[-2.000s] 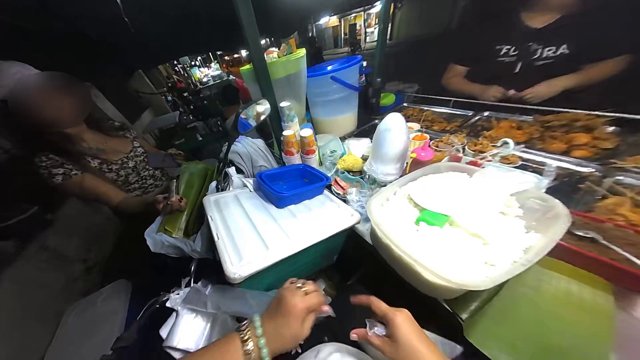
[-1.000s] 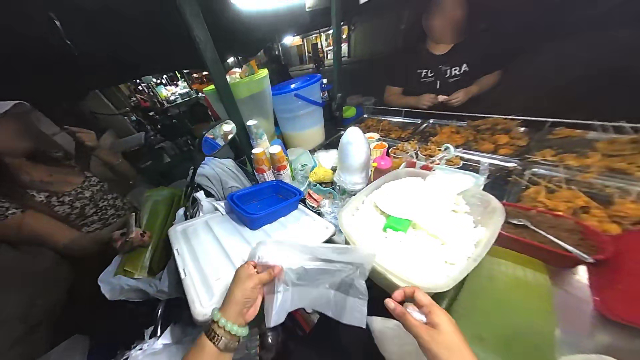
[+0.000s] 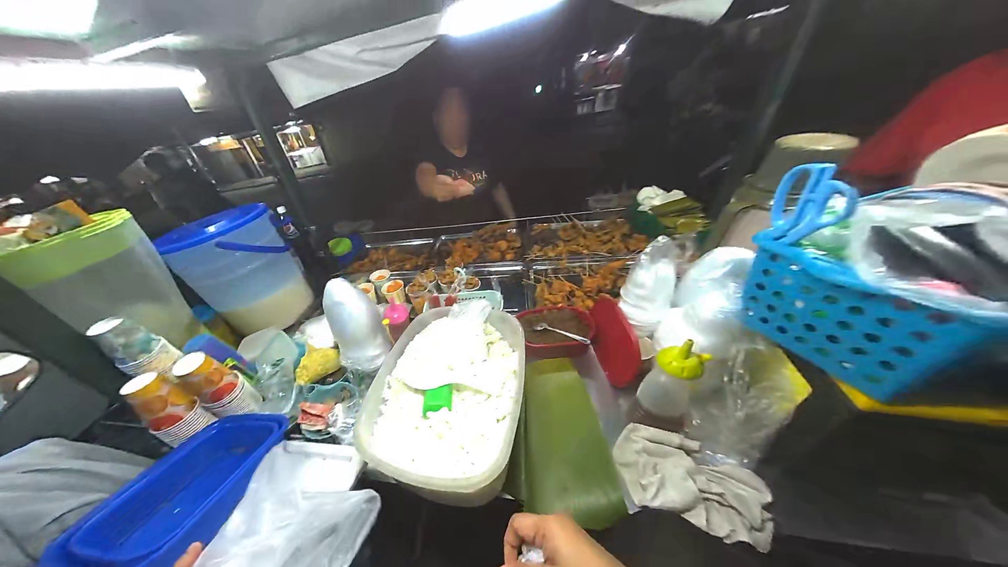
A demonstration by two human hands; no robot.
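Only a fingertip of my left hand [image 3: 189, 555] shows at the bottom left, at the edge of a clear plastic bag [image 3: 291, 512] that lies over the blue plastic basin [image 3: 173, 488] and a white lid. My right hand [image 3: 555, 542] is at the bottom middle, fingers closed on a small crumpled piece of clear plastic [image 3: 532, 554]. Ahead of it stands a tub of white rice [image 3: 441, 465] with a green-handled scoop [image 3: 438, 399] lying in the rice. Banana leaf [image 3: 563, 441] lies right of the tub, near a red container of brown sauce [image 3: 555, 327] holding a spoon.
Trays of fried food [image 3: 484, 246] line the back, where a person [image 3: 457, 169] stands. Left are stacked paper cups [image 3: 169, 409] and a lidded bucket [image 3: 244, 268]. Right are a squeeze bottle [image 3: 669, 386], a cloth [image 3: 693, 480] and a blue basket [image 3: 858, 315] with scissors.
The view has swung right, bringing in the blue basket. The plastic bag spread from my left hand one second ago is now lower left, over the blue basin. The person opposite has raised a hand.
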